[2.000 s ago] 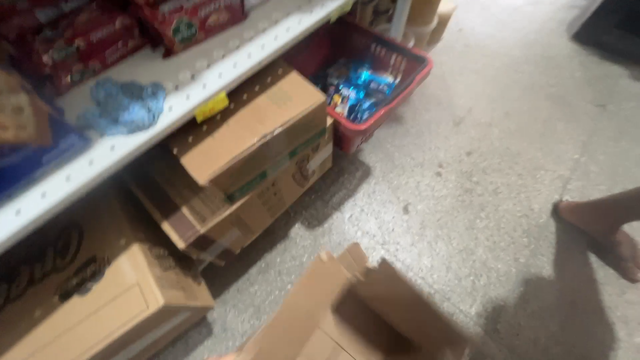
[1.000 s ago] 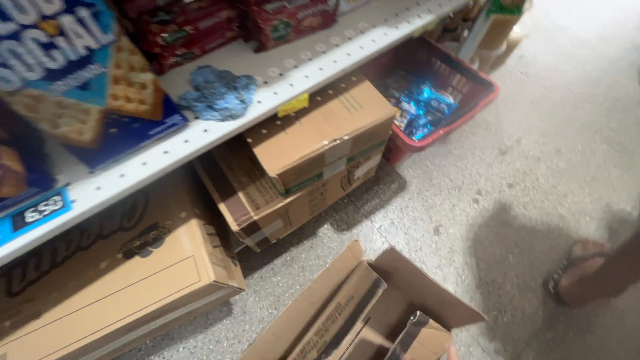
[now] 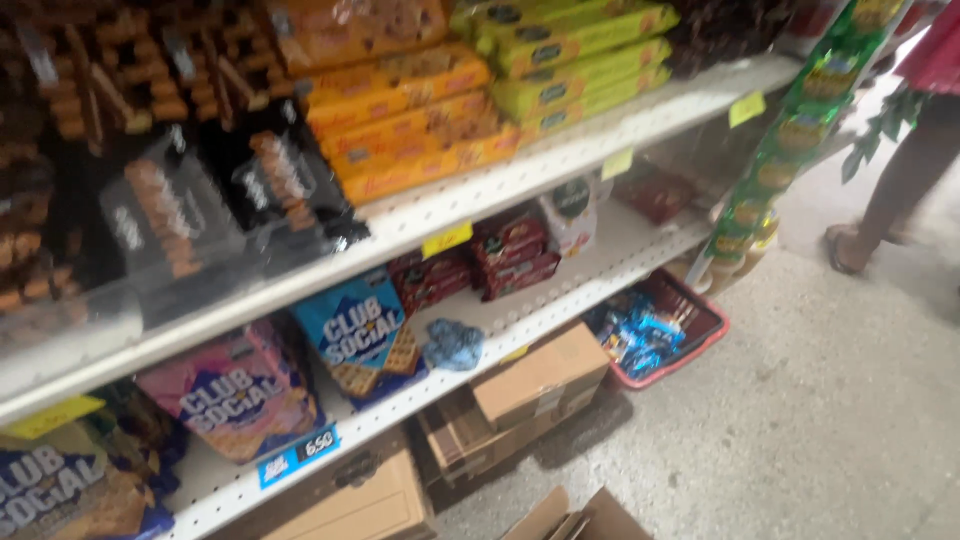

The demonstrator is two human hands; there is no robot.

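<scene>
Neither of my hands shows in the head view. On the lower white shelf (image 3: 517, 345) lies a crumpled blue-grey cloth (image 3: 453, 345), just right of a blue Club Social cracker pack (image 3: 364, 330). A pink Club Social pack (image 3: 238, 397) stands farther left, and red packets (image 3: 517, 251) are stacked behind the cloth. An open cardboard box (image 3: 577, 517) is partly visible at the bottom edge. The upper shelf holds orange cookie packs (image 3: 405, 112), yellow-green packs (image 3: 570, 64) and black bread-stick packs (image 3: 277, 172).
Closed cardboard boxes (image 3: 540, 375) sit on the floor under the shelf, beside a red basket (image 3: 716, 341) of blue-wrapped packets. Another carton (image 3: 360, 495) is at lower left. Green packets (image 3: 780, 172) hang at the shelf end. A person's legs (image 3: 892, 180) are at the upper right.
The view has swung up to take in the upper shelf. The open cardboard box now shows only at the bottom edge.
</scene>
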